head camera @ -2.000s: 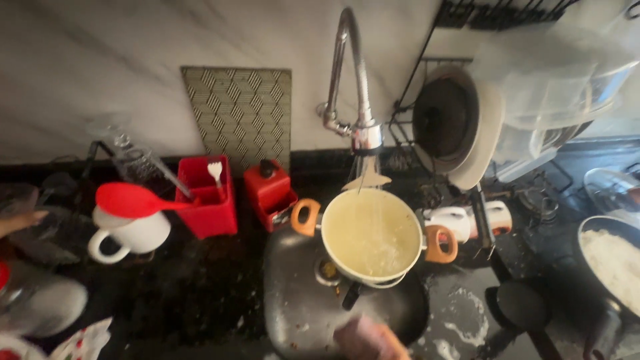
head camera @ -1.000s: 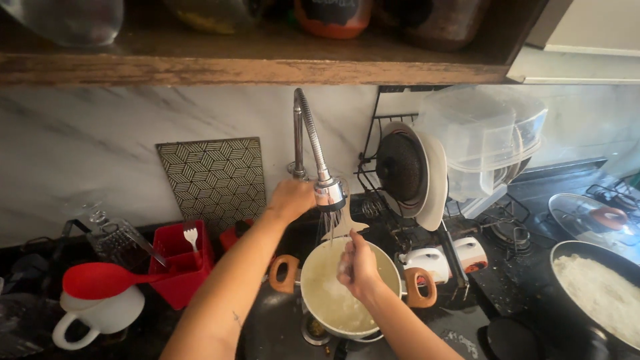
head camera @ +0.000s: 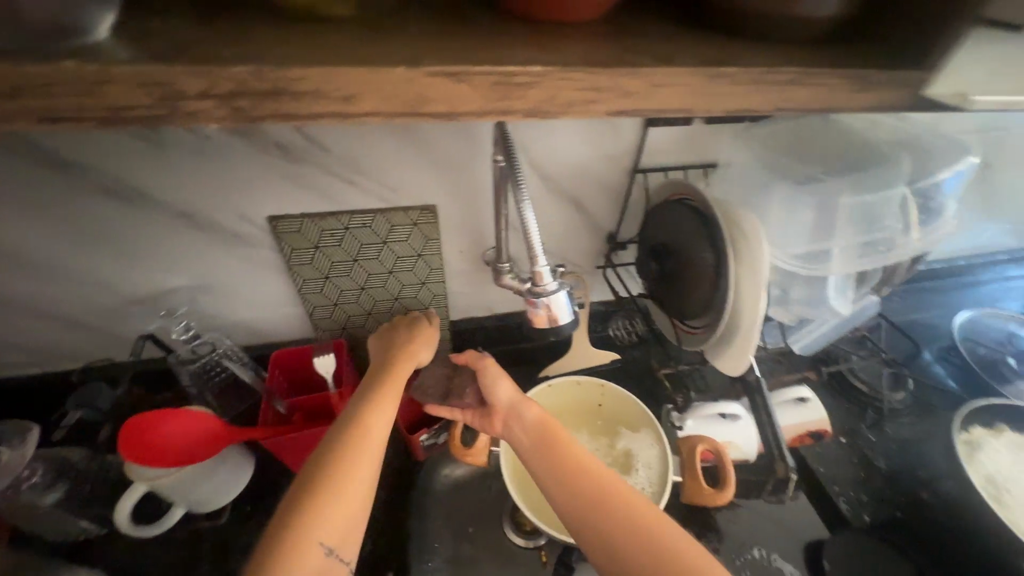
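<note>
My left hand (head camera: 404,342) is curled over the top of a red dispenser (head camera: 416,428), which is mostly hidden behind my hands. What its fingers touch is hidden. Just right of it, my right hand (head camera: 484,392) is turned palm up and holds a blurred brownish pad (head camera: 438,379), perhaps a sponge. A cream pot (head camera: 512,472) with orange-brown handles stands over the sink, with cloudy, foamy liquid inside. My right forearm crosses above the pot. The chrome faucet (head camera: 548,300) hangs behind it, and no stream shows.
A red caddy (head camera: 308,376) and a white mug (head camera: 192,488) with a red spoon (head camera: 172,436) are at left. A dish rack with a pale plate (head camera: 744,280) stands at right, near a pan of white food (head camera: 996,460). A wooden shelf (head camera: 480,94) spans overhead.
My left hand has moved left from beside the faucet to the red dispenser. My right hand has moved left from above the pot. The water stream seen two seconds ago no longer shows.
</note>
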